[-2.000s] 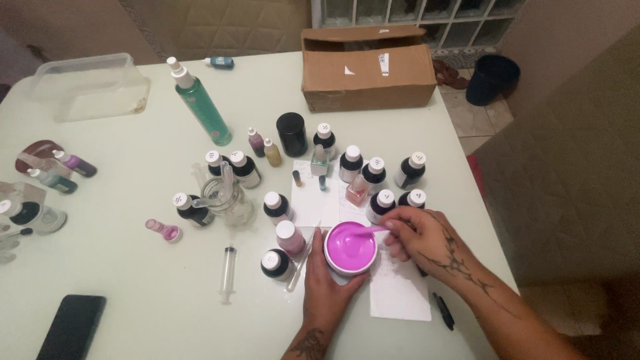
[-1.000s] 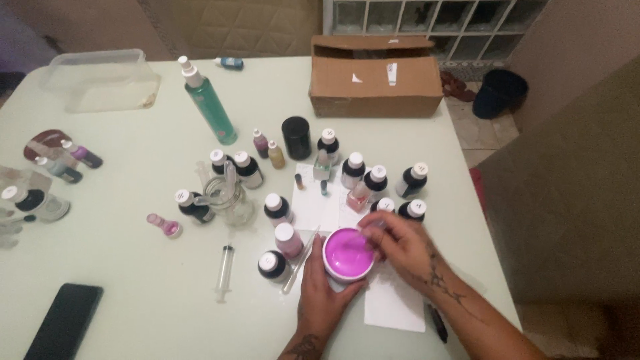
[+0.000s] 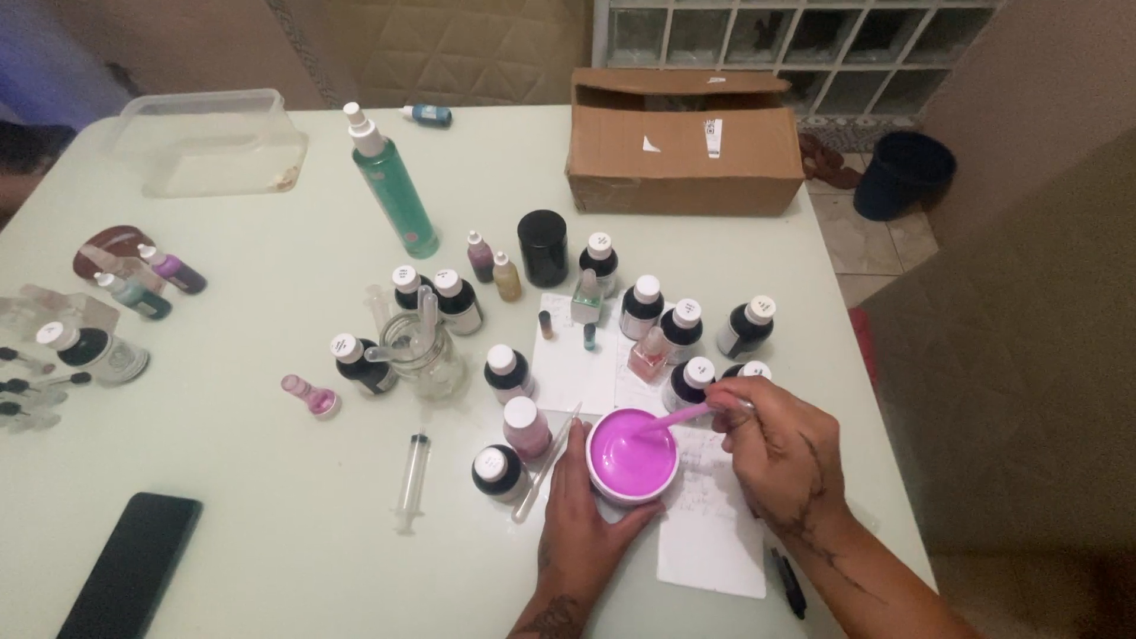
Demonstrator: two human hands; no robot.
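Observation:
A white round tub (image 3: pixel 634 499) of bright pink-purple liquid stands near the table's front edge. My left hand (image 3: pixel 581 524) curls around its left and lower side. Between the fingers of my right hand (image 3: pixel 781 444) is a stirring stick (image 3: pixel 688 414) coated in pink, its lower end in the liquid. Left of the tub are a clear plastic pipette (image 3: pixel 543 475), a pink bottle with a white cap (image 3: pixel 527 428) and a dark bottle with a white cap (image 3: pixel 499 472). A written paper sheet (image 3: pixel 710 550) lies partly under my right hand.
Several dark capped bottles (image 3: pixel 641 307) stand behind the tub. A glass jar (image 3: pixel 430 364) with pipettes, a syringe (image 3: pixel 412 484) and a phone (image 3: pixel 133 564) are to the left. Farther back are a green spray bottle (image 3: pixel 395 195) and a cardboard box (image 3: pixel 683 169). A black pen (image 3: pixel 788 583) lies at right.
The stirring stick, largely hidden by my right hand one second ago, now shows across the tub's right rim. My left hand has stayed around the tub.

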